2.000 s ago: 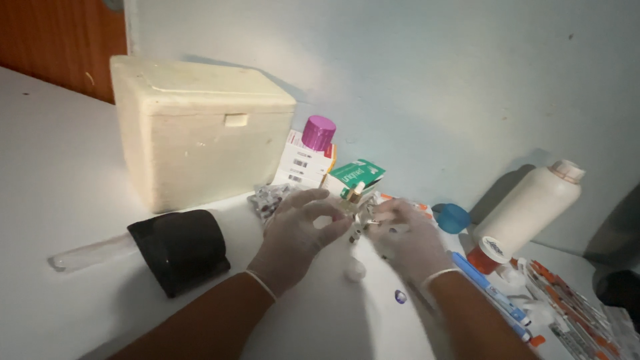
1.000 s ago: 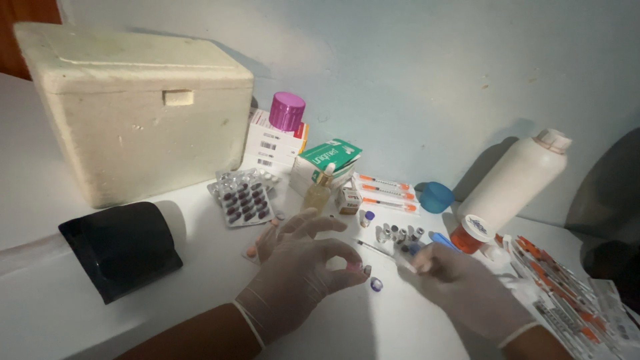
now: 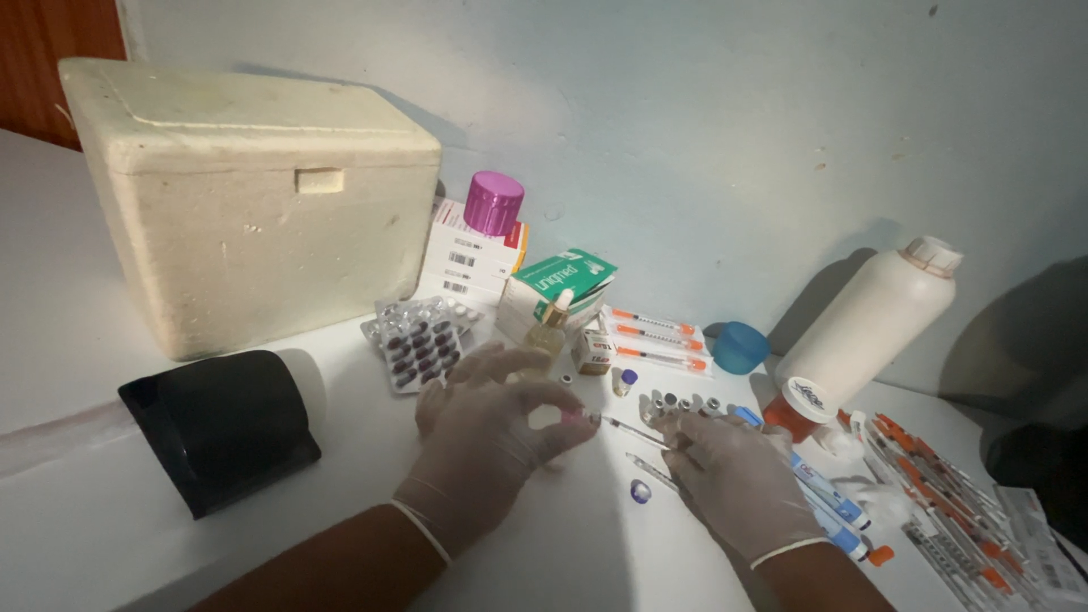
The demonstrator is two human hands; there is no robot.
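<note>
My left hand [image 3: 497,442], in a translucent glove, pinches a small vial [image 3: 580,416] with a pinkish body between thumb and index finger. Its metal-rimmed end faces right. My right hand [image 3: 735,476], also gloved, grips a thin syringe [image 3: 633,431] whose tip points left at the vial; whether the needle is inside it I cannot tell. Another syringe [image 3: 653,470] lies on the table below, partly under the right hand. A purple vial cap [image 3: 641,490] rests close by. Behind the hands stand a purple-capped vial [image 3: 626,382], several small vials [image 3: 684,404] and a dropper bottle [image 3: 548,327].
A styrofoam box [image 3: 280,229] and black curved object [image 3: 223,429] stand left. Blister packs [image 3: 421,348], a green-white box [image 3: 557,289] and packaged syringes [image 3: 659,340] lie behind. At right are a white bottle [image 3: 871,314], red-bodied jar [image 3: 797,410], blue pens [image 3: 824,493] and many syringes [image 3: 943,484].
The hands were close together two seconds ago and then moved apart. Since the last earlier frame, the right hand has brought the syringe's tip up to the vial in the left hand.
</note>
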